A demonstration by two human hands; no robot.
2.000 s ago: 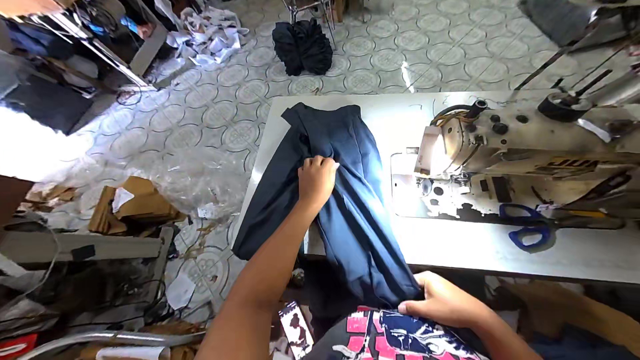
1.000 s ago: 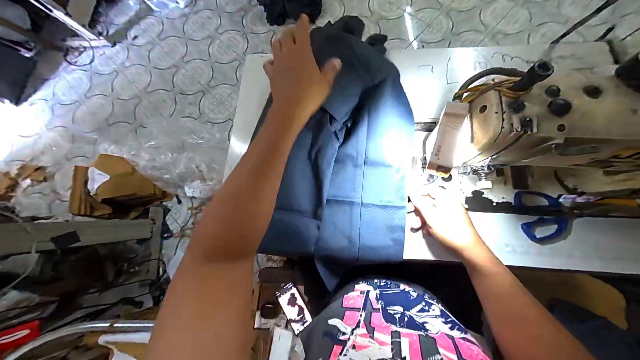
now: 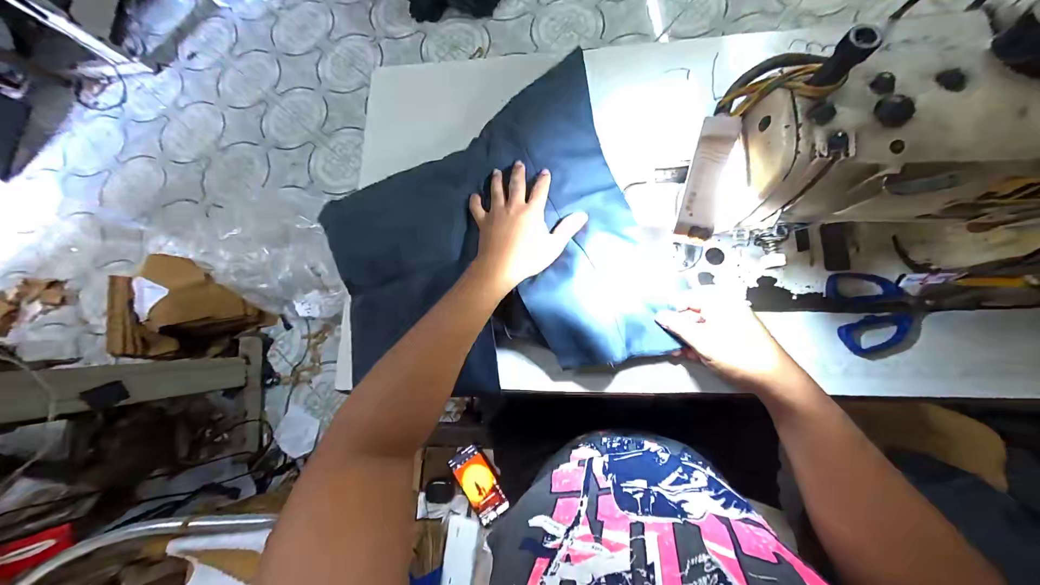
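A dark navy fabric garment (image 3: 398, 236) lies spread over the white sewing table (image 3: 431, 97), with one part reaching right toward the sewing machine (image 3: 861, 138). My left hand (image 3: 524, 227) rests flat on the middle of the cloth, fingers spread. At the cloth's lower right corner, my right hand (image 3: 715, 333) has its thumb and fingers at the edge, pinching it. Glare washes out the cloth near the needle area and part of my right hand. The machine's presser foot (image 3: 768, 237) is just right of the fabric.
Blue-handled scissors (image 3: 877, 313) lie on the machine bed at right. A phone with a lit screen (image 3: 479, 483) sits below the table edge. On the tiled floor at left are brown cut pieces (image 3: 191, 301) and clear plastic sheeting (image 3: 252, 244). A metal frame (image 3: 122, 390) stands nearby.
The garment has been turned and spread wider across the table. My left hand has come down from its far end to its middle. My right hand now touches the cloth's near corner.
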